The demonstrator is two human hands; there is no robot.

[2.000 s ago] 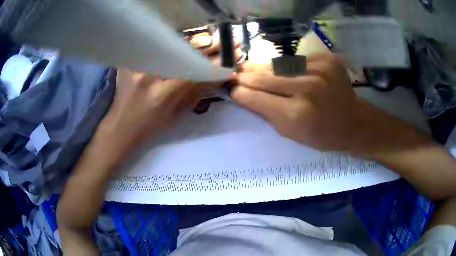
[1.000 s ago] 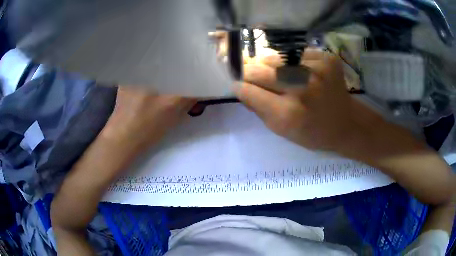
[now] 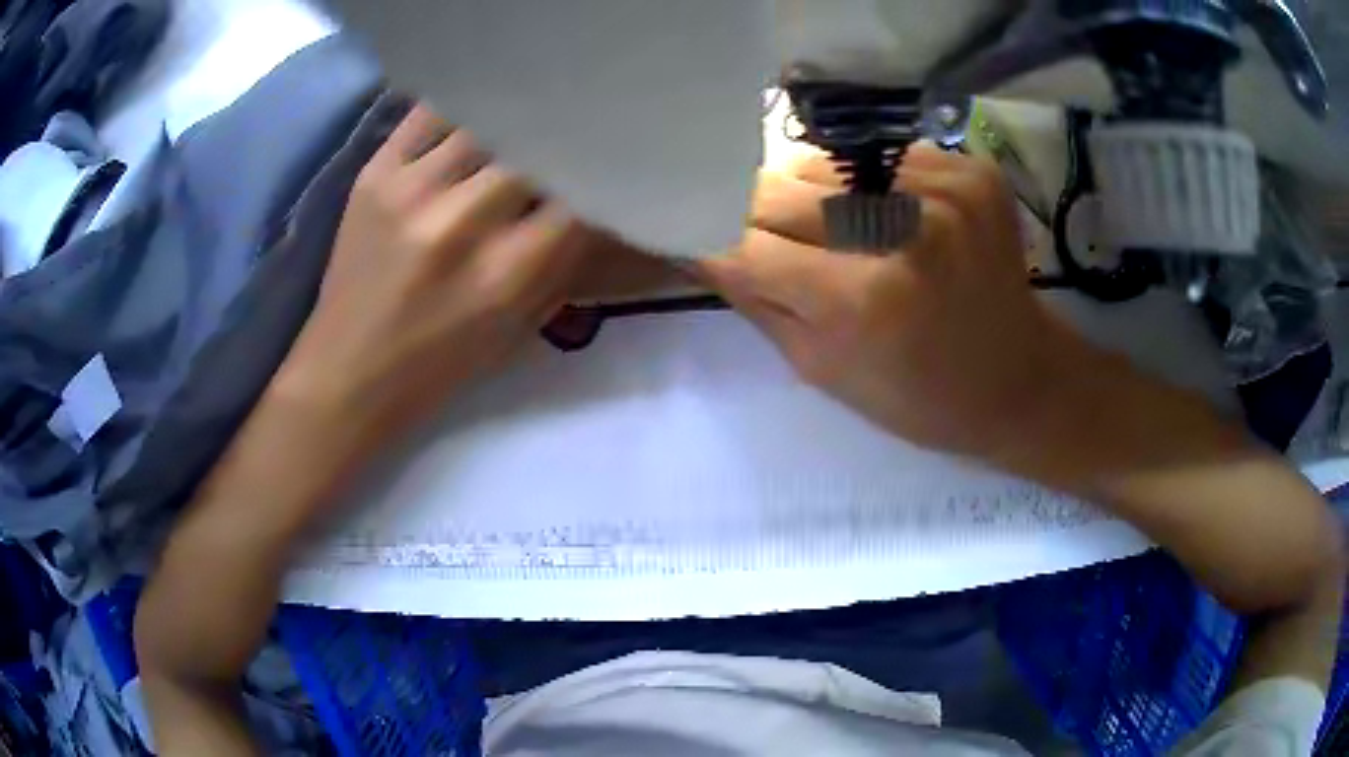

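A floppy grey-navy garment (image 3: 207,333) lies heaped at the left and runs up behind my left hand. My left hand (image 3: 451,252) is curled on its edge, fingertips partly hidden. My right hand (image 3: 903,303) lies under the machine head, thumb near a thin dark edge between the hands; its other fingertips are hidden, so its grip cannot be told. The white sewing machine head (image 3: 592,111) blocks the needle area, where lamp light shows. A dark ridged knob with a spring (image 3: 870,222) hangs before my right hand.
A white table (image 3: 666,429) has fine ruler marks along its near edge. A dark bar with a reddish rounded end (image 3: 570,327) lies between my hands. Black looped handles (image 3: 1102,274) and a crinkled clear bag (image 3: 1280,289) are at the right. Blue crates (image 3: 377,688) sit below.
The machine head's outline has shifted right in view. My left hand has moved up, its knuckles now showing beside the head. The garment's upper part now shows at the upper left.
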